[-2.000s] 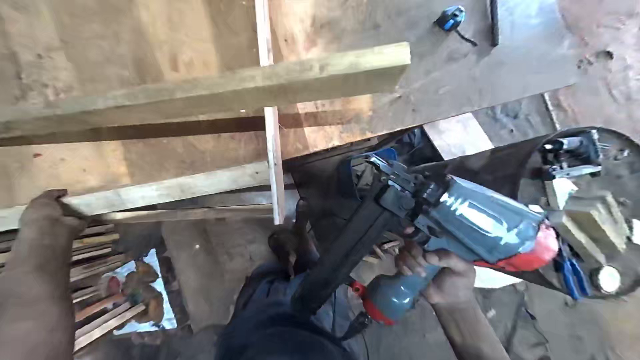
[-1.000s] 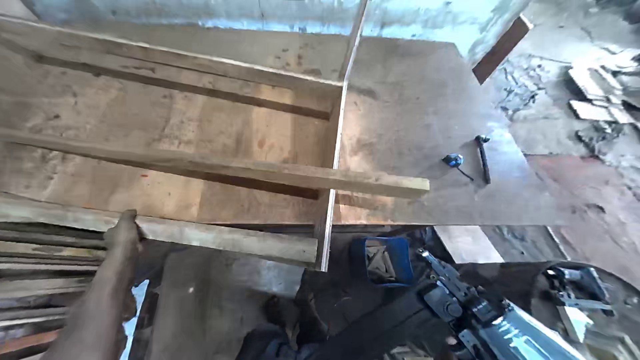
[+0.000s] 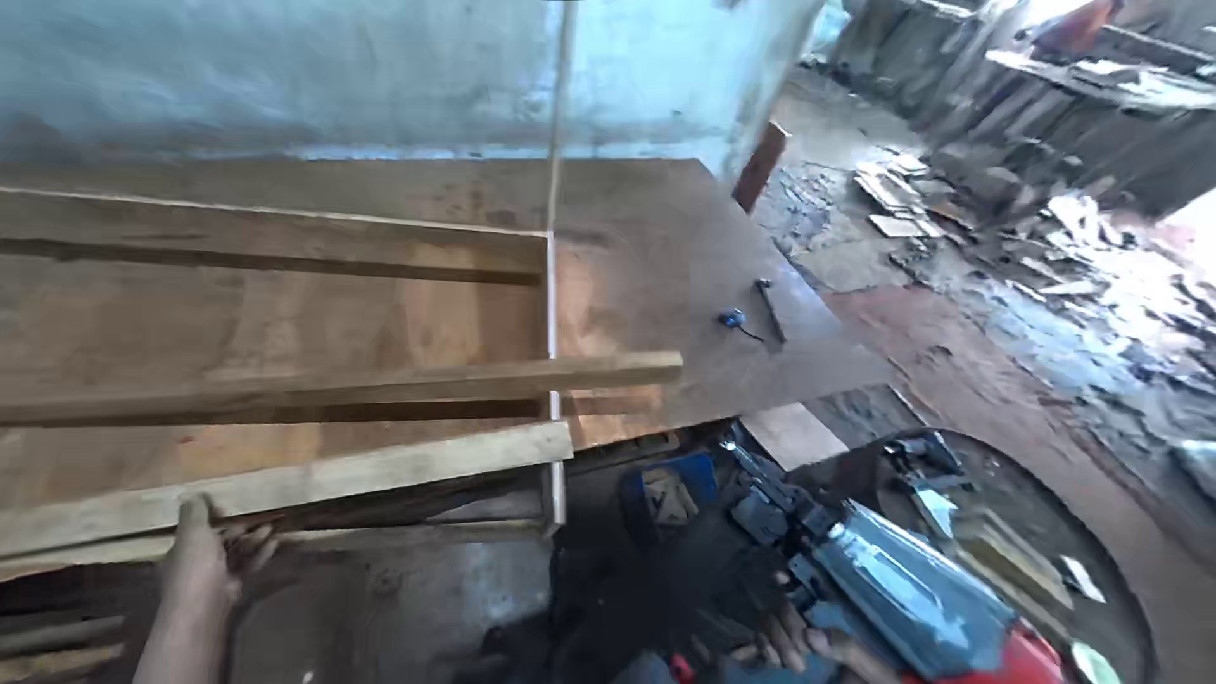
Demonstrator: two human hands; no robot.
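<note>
My left hand [image 3: 214,537] grips the near wooden batten [image 3: 361,475] from its front edge, at the lower left. At the lower right my right hand [image 3: 793,636] is closed around the handle of a nail gun [image 3: 912,579] with a grey-blue body and a red end cap; its nose points up and left. A second wooden batten [image 3: 608,370] lies across the frame, its end sticking out past the thin upright crosspiece [image 3: 553,323]. The far frame rail [image 3: 380,223] runs along the back.
A hammer [image 3: 771,309] and a small blue tool [image 3: 731,318] lie on the worktable [image 3: 665,237]. Below its edge sits a blue container [image 3: 698,475] of wood bits. A round stand [image 3: 1121,570] at right holds another tool and wood blocks. Scrap wood [image 3: 893,195] litters the floor.
The near batten now sits at an angle to the crosspiece, its right end lying over it. The nail gun has shifted within view. The view has swung up toward the wall.
</note>
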